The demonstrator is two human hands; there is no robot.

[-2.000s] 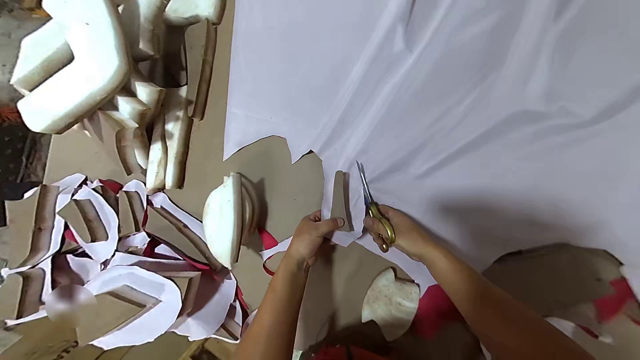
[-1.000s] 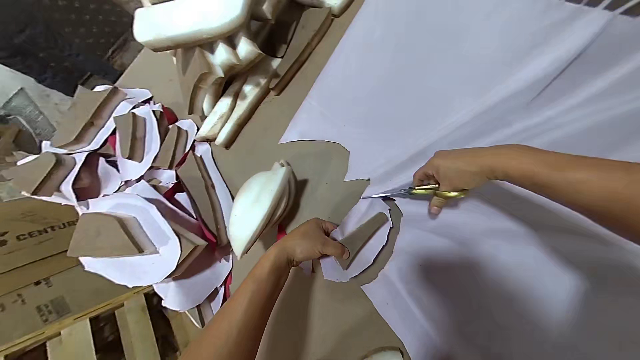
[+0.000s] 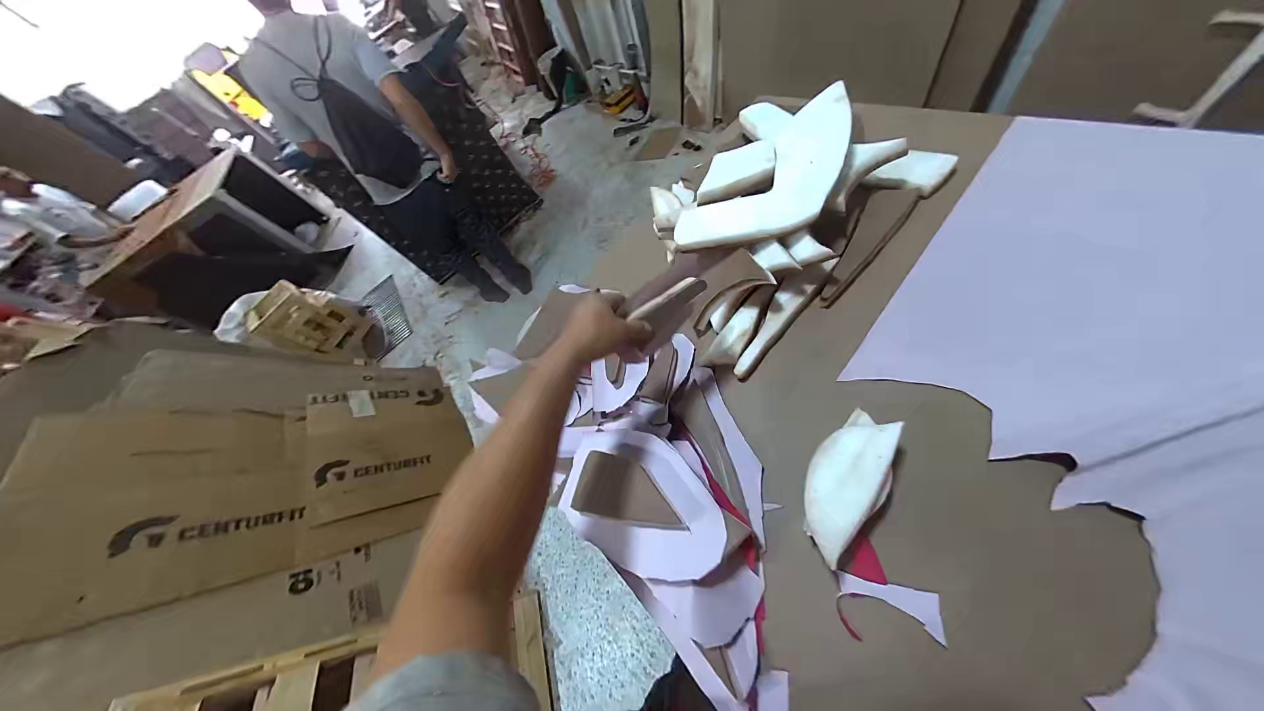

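Note:
My left hand (image 3: 604, 328) is stretched out over the heap of cut pieces and grips a brown, pale-edged foam piece (image 3: 671, 296), blurred by motion. Below it lie white fabric cutouts (image 3: 681, 553) with brown pieces on them and bits of red between. Just beyond the hand, thick white foam shapes (image 3: 770, 202) are piled up. A small stack of white foam pieces (image 3: 851, 484) rests nearer, beside a white and red fabric scrap (image 3: 904, 595). The large white fabric sheet (image 3: 1136, 296) with its jagged cut edge spreads at the right. My right hand and the scissors are out of view.
Flattened cardboard boxes (image 3: 237, 494) and a wooden pallet (image 3: 286, 686) lie at the left, below the brown table surface (image 3: 997, 563). A person (image 3: 346, 118) stands with their back turned at the upper left. A wooden crate (image 3: 306, 318) sits on the floor.
My left hand has moved from the fabric's cut edge to over the heap of pieces. My right hand and the scissors have left the view, which has swung left.

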